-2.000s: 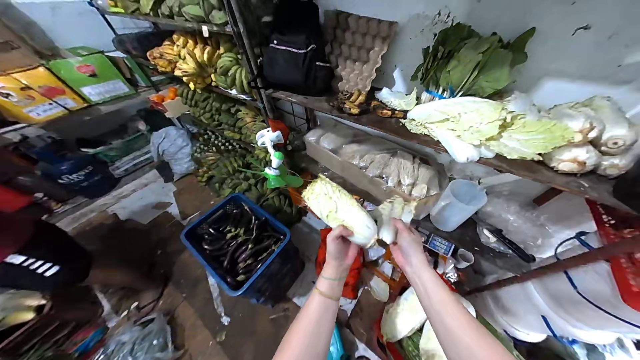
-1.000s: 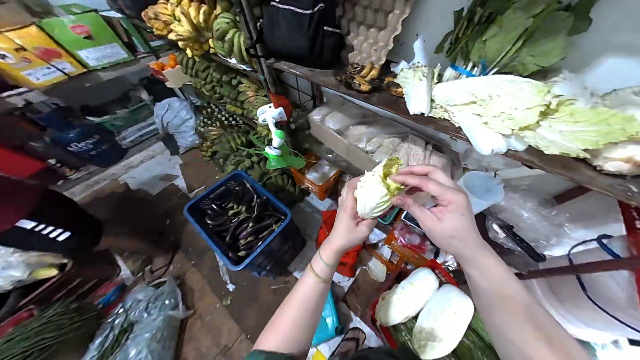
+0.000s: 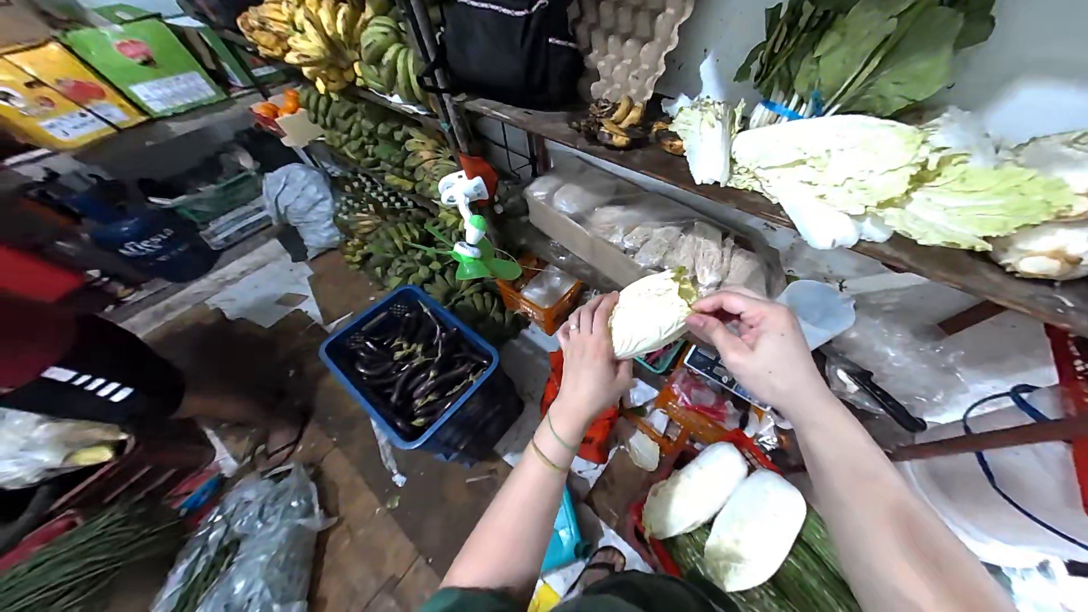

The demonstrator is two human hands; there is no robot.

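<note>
My left hand (image 3: 588, 353) is closed around a napa cabbage head (image 3: 650, 314), held up at the middle of the view. The thumb and forefinger of my right hand (image 3: 748, 340) pinch at the ragged, yellow-green end of its leaves. Below my hands, two trimmed napa cabbages (image 3: 755, 529) lie on long green vegetables in a red container. Loose pale cabbage leaves (image 3: 833, 166) lie on the wooden shelf at the upper right, beside a bundle of dark leafy greens (image 3: 875, 55) tied with a blue band.
A blue crate of eggplants (image 3: 408, 365) stands left of my hands. Behind it are green bananas (image 3: 408, 246) and a green-bladed fan (image 3: 476, 251). A knife (image 3: 884, 399) with a black handle lies at the right, near a translucent plastic container (image 3: 816, 310). Part of a person (image 3: 85, 365) shows at the left.
Two seconds ago my hands held the cabbage and a smaller piece apart; the right hand no longer holds that piece. The right fingers have moved onto the cabbage's leafy end.
</note>
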